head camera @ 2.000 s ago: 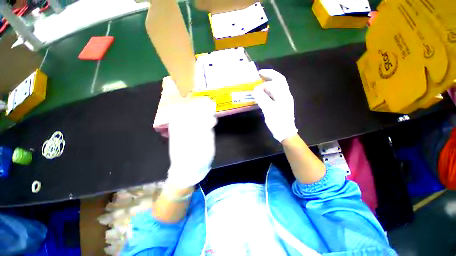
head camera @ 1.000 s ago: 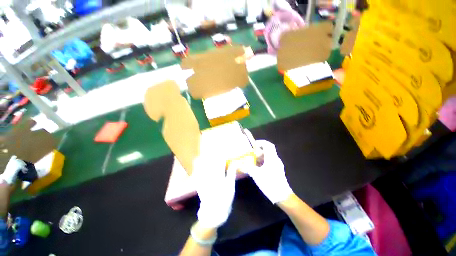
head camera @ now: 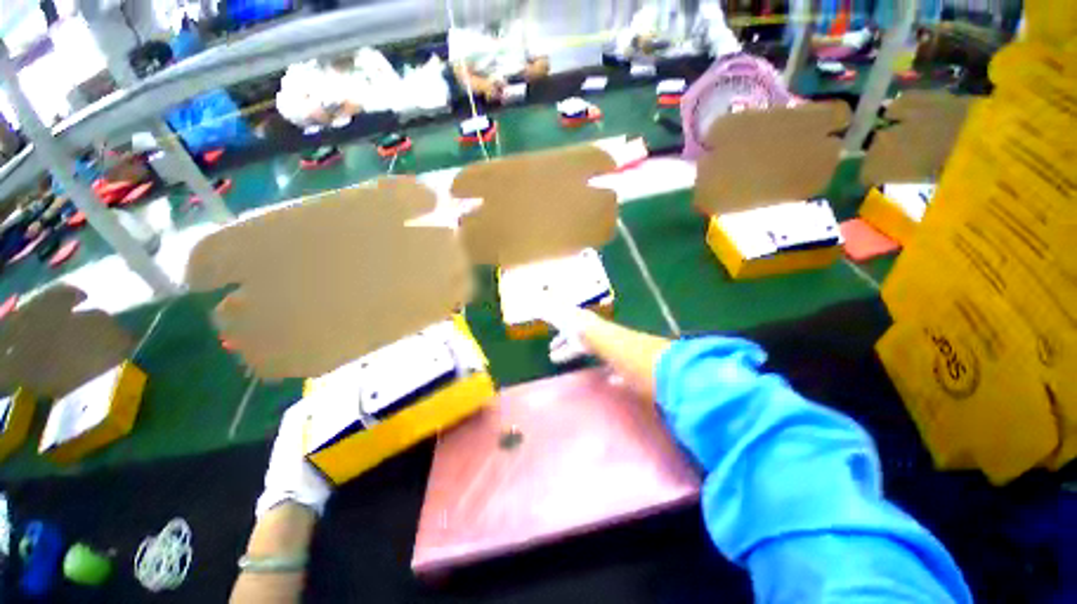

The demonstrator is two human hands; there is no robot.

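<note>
An open yellow carton (head camera: pixel 408 425) with a tall brown lid and a white insert (head camera: pixel 396 375) is held tilted by my left hand (head camera: pixel 289 463), gloved in white, at its left end. It is off to the left, its right end over the corner of the pink slab (head camera: pixel 555 460). My right hand (head camera: pixel 572 334), gloved and partly hidden by its wrist, is at the front edge of another open carton (head camera: pixel 555 293) on the green belt. Whether its fingers grip that carton I cannot tell.
More open cartons stand on the belt (head camera: pixel 667 254), right (head camera: pixel 776 240) and far left (head camera: pixel 95 413). A leaning yellow carton stack (head camera: pixel 992 295) is at right. Rubber bands (head camera: pixel 163 555) and a green roll (head camera: pixel 86 564) lie lower left. A pink fan (head camera: pixel 732 100) and people are behind.
The carton has moved left off the pink slab, with my left hand now at its left end. My right hand has left it and reached forward to the carton on the belt.
</note>
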